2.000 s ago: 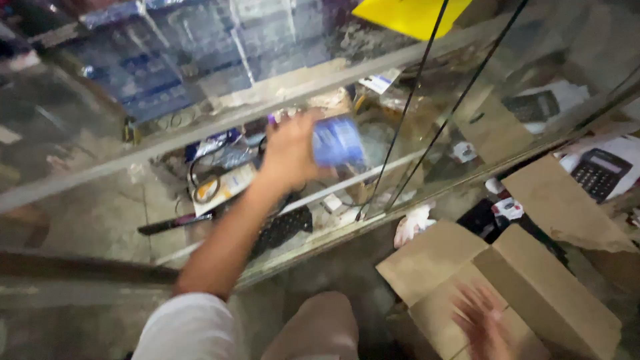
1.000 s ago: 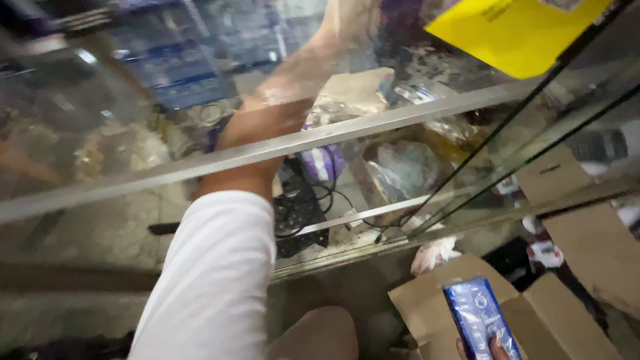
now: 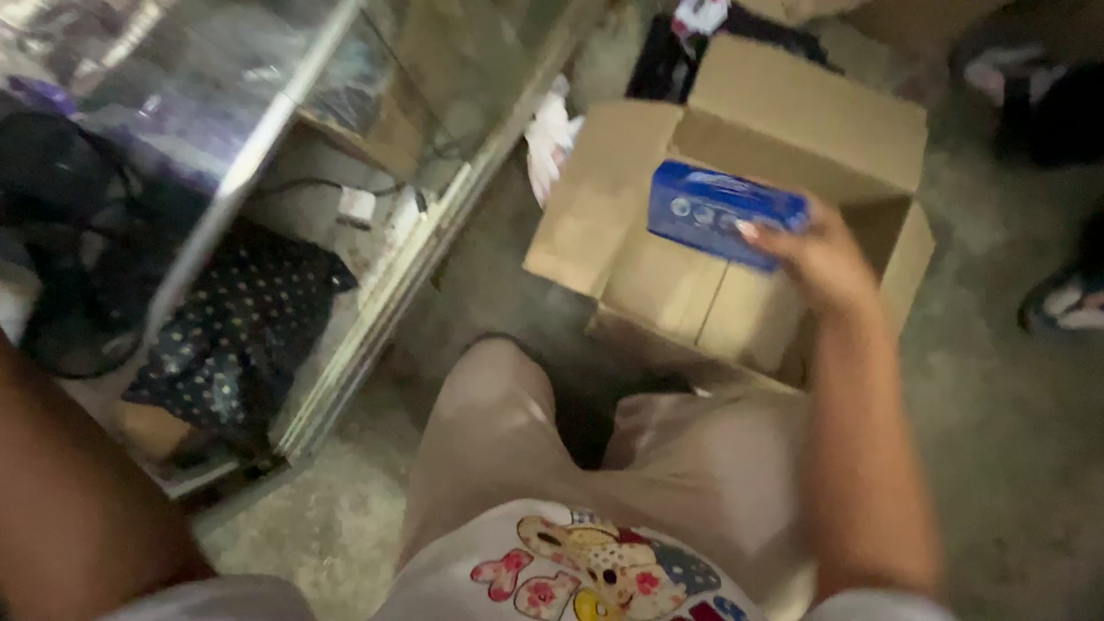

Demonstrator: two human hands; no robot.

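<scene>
My right hand [image 3: 815, 250] grips one end of a small blue box [image 3: 720, 211] and holds it over an opened cardboard box [image 3: 638, 323] on the floor. The cardboard box's flaps are spread, and its visible bottom is bare cardboard. Only my left forearm [image 3: 78, 483] shows, at the lower left; the hand is outside the view. Beside that arm, in the glass case, lies a black polka-dot bag [image 3: 237, 336]. A small white block [image 3: 355, 207] with a dark cable near it sits on the case floor.
The metal-framed edge [image 3: 388, 302] of the glass case runs diagonally at left. A crumpled white plastic bag [image 3: 550, 138] lies between case and cardboard box. At right are another person's feet in dark sandals [image 3: 1069, 302]. My knees are close to the cardboard box.
The view has swung down and right. My right hand, empty two seconds ago, holds the blue box, as it did one second ago. My left hand, earlier reaching in the case area, is out of view.
</scene>
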